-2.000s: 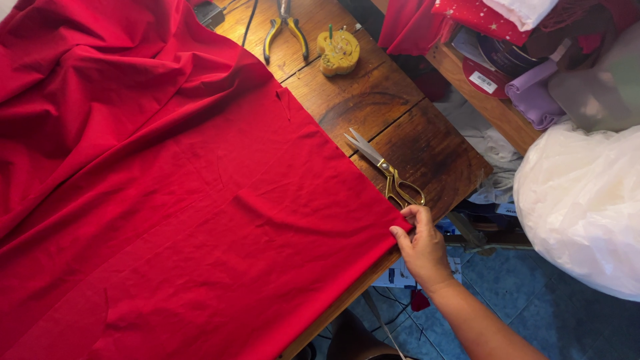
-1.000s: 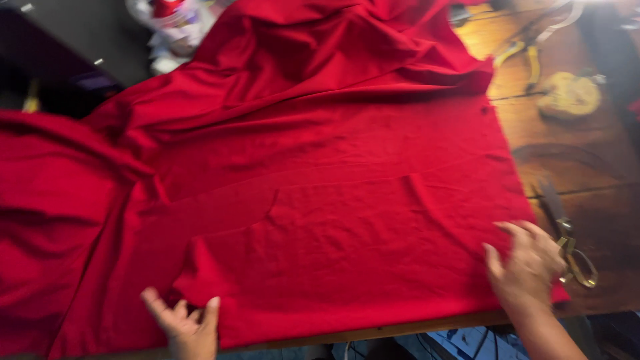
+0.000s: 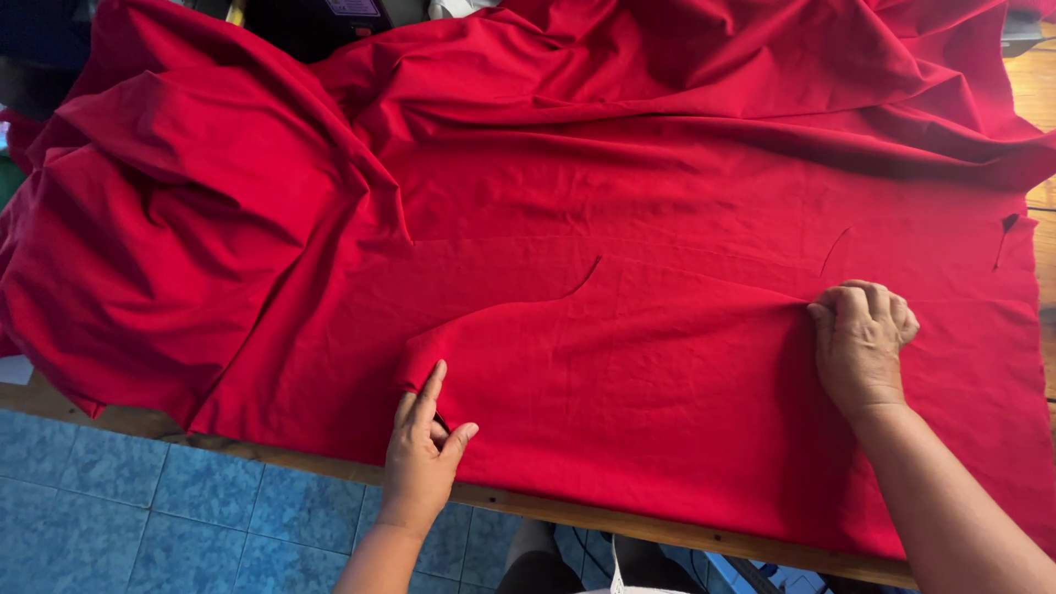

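Red fabric lies spread over a wooden table, smooth near the front and bunched at the left and back. On top of it is a cut or folded red fabric piece with a curved upper left edge. My left hand rests at that piece's left end, fingers extended and thumb apart, some fingers hidden under the cloth. At the piece's upper right, my right hand pinches the fabric between curled fingers and thumb. Short slits show in the cloth near the right edge.
The table's wooden front edge runs below the fabric. Blue floor tiles lie beneath at the left. A black object with a label stands behind the cloth. Cables and the person's legs show under the table edge.
The view has swung left, so the scissors no longer show. My left hand, out of view at first, is now at the piece's left end. My right hand has left the fabric's front right corner.
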